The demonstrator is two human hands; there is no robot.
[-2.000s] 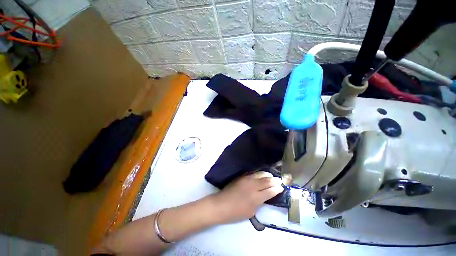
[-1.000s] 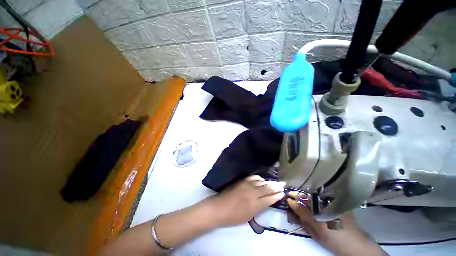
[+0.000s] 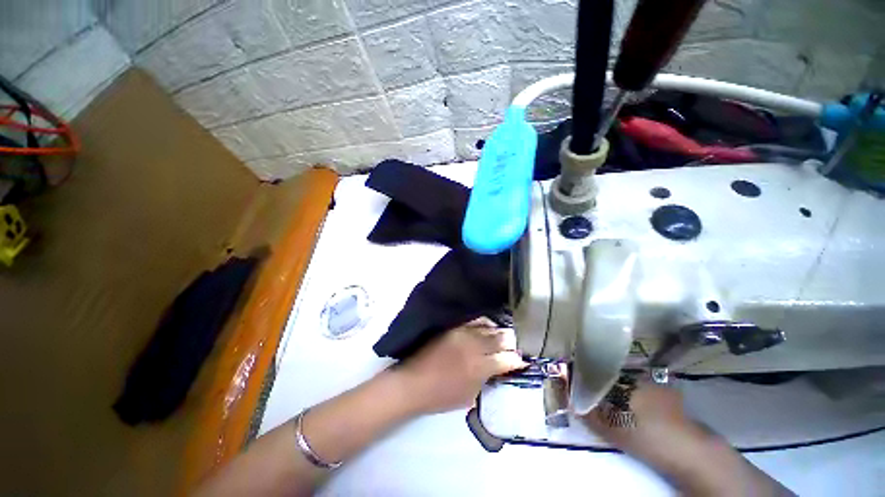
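Note:
Dark cloth (image 3: 442, 296) lies folded on the white table behind and left of the needle area, partly under the machine head (image 3: 718, 262). My left hand (image 3: 451, 369), with a bangle at the wrist, presses on the cloth's near edge, its fingertips beside the presser foot (image 3: 553, 371). My right hand (image 3: 636, 413) is under the machine arm, right of the bright metal plate (image 3: 514, 406); its fingers are mostly hidden by the pale curved guard (image 3: 604, 325), so its hold cannot be told.
A blue lamp (image 3: 501, 184) hangs over the cloth. A dark-red handled tool (image 3: 655, 44) stands upright on the machine head. At left are the orange-taped edge (image 3: 281, 291), cardboard (image 3: 107, 223) and a dark cloth bundle (image 3: 184, 340). A white brick-patterned wall (image 3: 408, 78) stands behind.
My right hand, absent two seconds ago, came in at the foot and is now further right, under the arm. My left hand stays at the cloth. The view has shifted to the right.

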